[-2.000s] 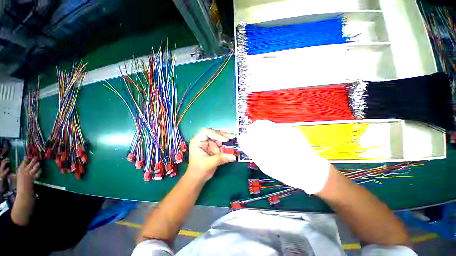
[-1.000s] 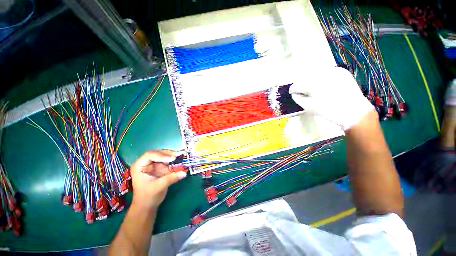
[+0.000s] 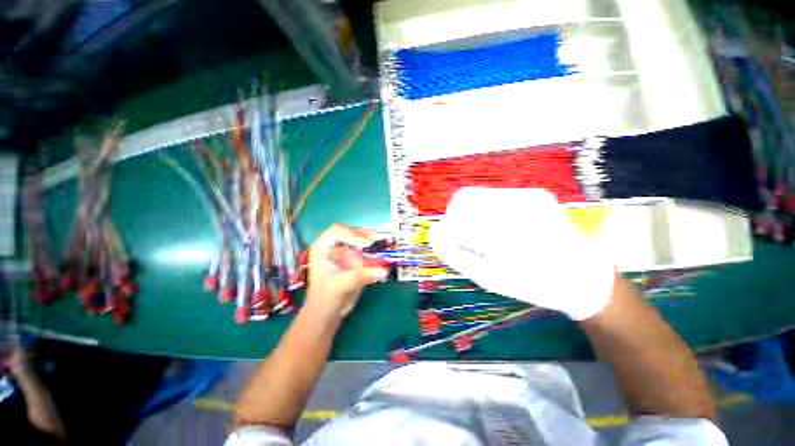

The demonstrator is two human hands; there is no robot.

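Note:
My bare left hand (image 3: 338, 268) holds a small red connector housing (image 3: 375, 266) between thumb and fingers at the left edge of the cream wire tray (image 3: 658, 261). Several wires run right from the housing. My gloved right hand (image 3: 523, 248) is over the yellow wires (image 3: 588, 218) and the wires from the housing; its fingertips are blurred and what they hold is hidden. Red wires (image 3: 497, 170), black wires (image 3: 676, 164) and blue wires (image 3: 479, 68) lie in the tray.
Part-filled harnesses (image 3: 430, 322) lie between the tray and me. Harness piles (image 3: 261, 235) with red housings lie left on the green bench (image 3: 174, 322), more at the right edge (image 3: 771, 200). Another person's arm (image 3: 35, 396) shows at lower left. A metal post (image 3: 309, 39) stands behind.
One second ago my right hand was over the black wires; now it is further left, over the yellow compartment near the housing. The camera view has swung left. My left hand still holds the housing.

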